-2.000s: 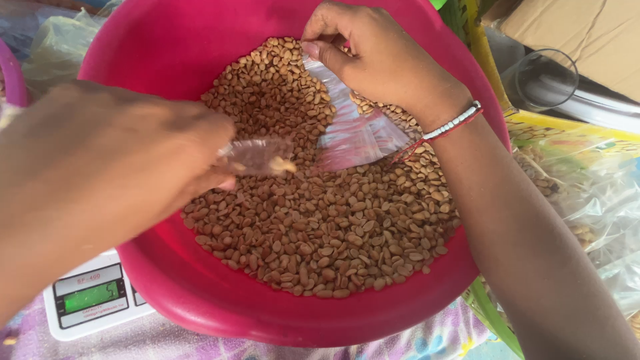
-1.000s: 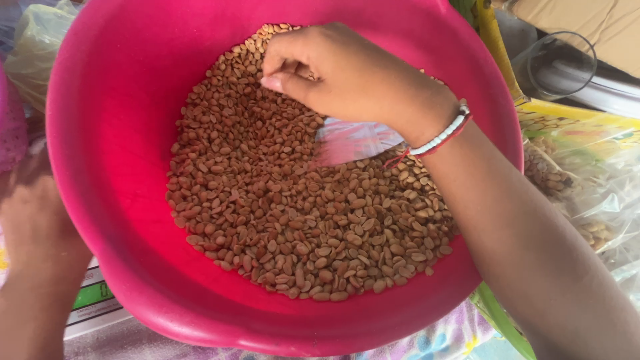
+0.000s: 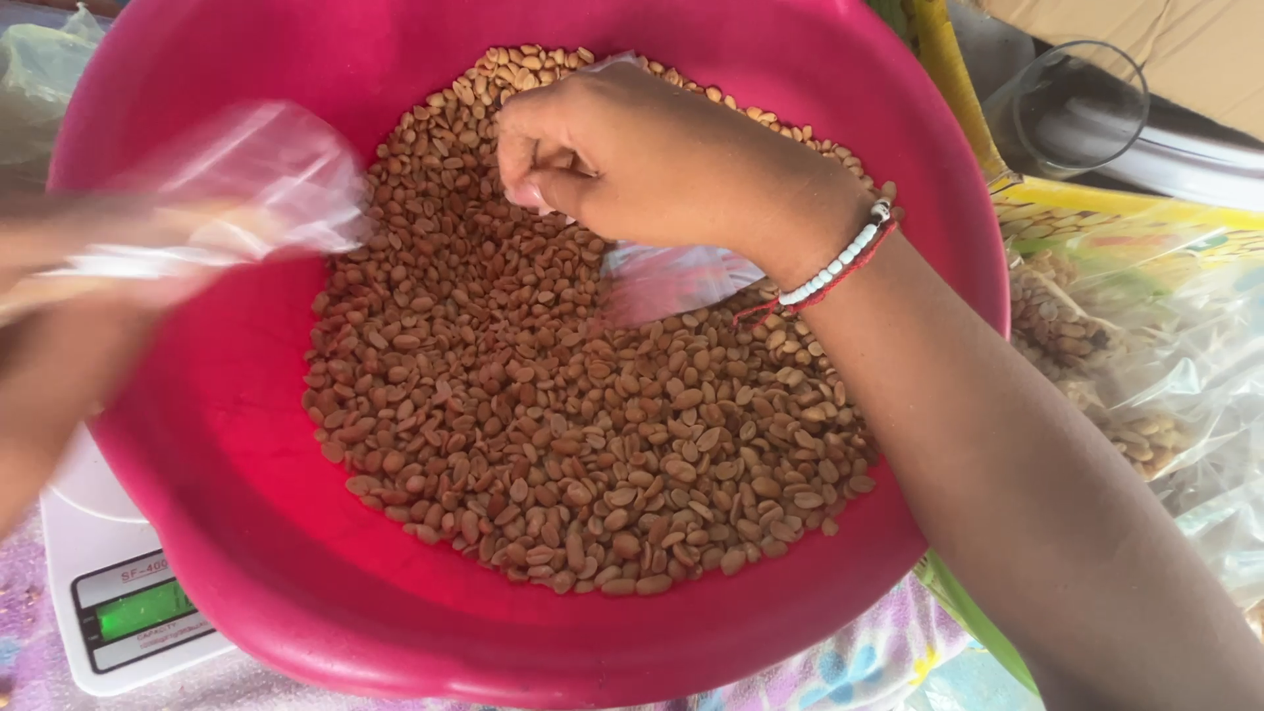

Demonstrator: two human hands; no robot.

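Shelled peanuts [image 3: 553, 425] lie heaped in a large pink plastic basin [image 3: 247, 583]. My right hand [image 3: 632, 163], with a beaded bracelet [image 3: 834, 265] at the wrist, is over the far part of the heap, fingers curled; whether it grips anything is hidden. A clear plastic bag [image 3: 681, 281] lies on the peanuts under that hand and wrist. My left hand [image 3: 69, 276], strongly blurred, is over the basin's left rim and holds a small clear plastic bag [image 3: 267, 188] with something pale in it.
Partly under the basin's left side is a white digital scale [image 3: 148, 612] with a green display. Filled clear bags [image 3: 1136, 395] lie to the right. A drinking glass [image 3: 1081, 109] is at the upper right, near cardboard [image 3: 1185, 49]. Patterned cloth [image 3: 849, 652] lies beneath; more plastic [image 3: 44, 89] is upper left.
My left hand was over the basin with a small bag, then low at the left near the scale without a visible bag. It is now higher, with a bag. My right hand stays over the peanuts.
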